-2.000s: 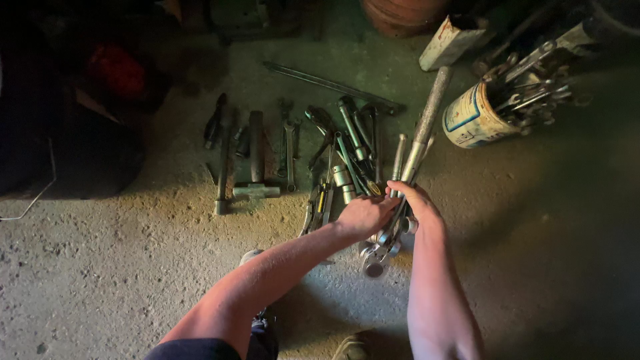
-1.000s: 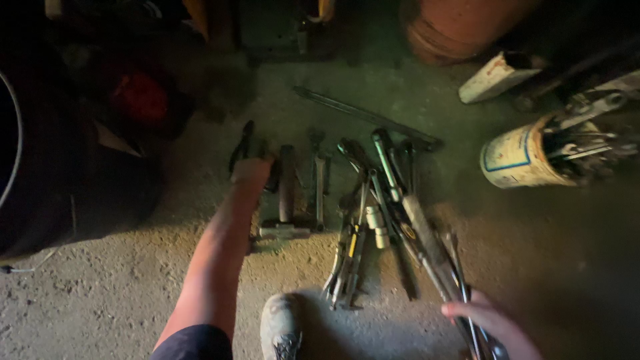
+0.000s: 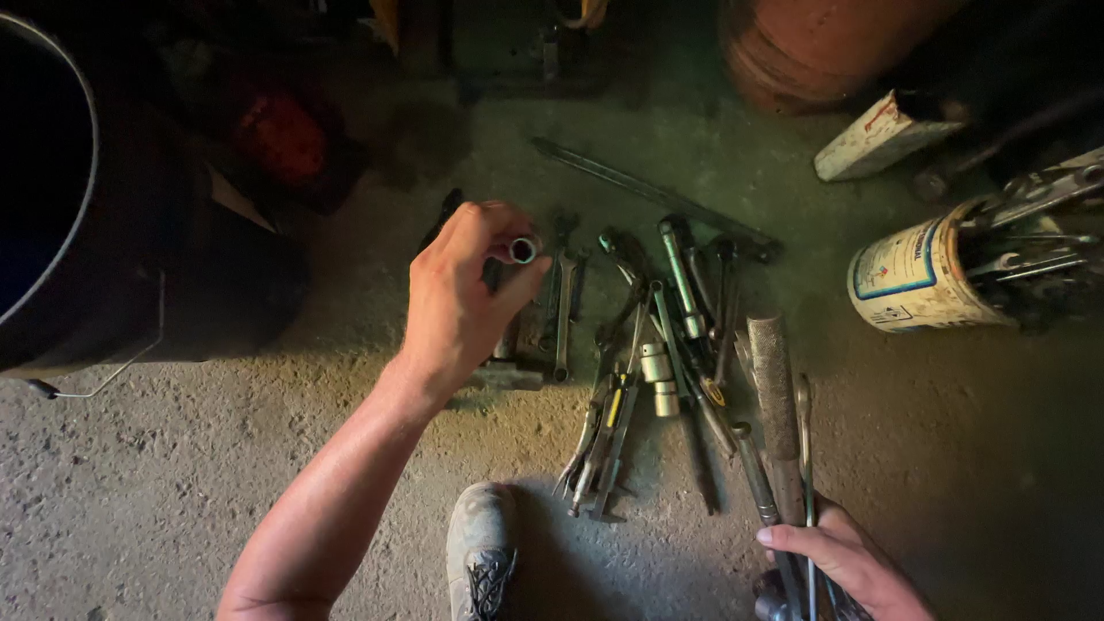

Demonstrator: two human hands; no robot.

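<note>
My left hand [image 3: 461, 297] is raised over the left tools, its thumb and fingers around a metal tool with a round socket end [image 3: 523, 250]; the rest of that tool is hidden. At lower right my right hand [image 3: 832, 548] grips several long tools, among them a ratchet handle with a knurled grip [image 3: 774, 388]. Between the hands, on the concrete floor, lie a combination wrench [image 3: 565, 319], sockets [image 3: 660, 379], a socket extension [image 3: 681, 276], a caliper [image 3: 614, 474] and pliers. A hammer head [image 3: 509, 376] shows below my left hand.
A white bucket [image 3: 906, 272] of wrenches lies tilted at right, near a rusty rectangular tube [image 3: 880, 138] and an orange container [image 3: 819, 52]. A long metal bar [image 3: 647, 185] lies behind the tools. A dark bucket [image 3: 129, 216] stands at left; my boot [image 3: 481, 543] is in front.
The hands were together over the pile two seconds ago and are now apart. My left hand has risen from the leftmost tools with a socket-ended tool. My right hand still holds its bundle.
</note>
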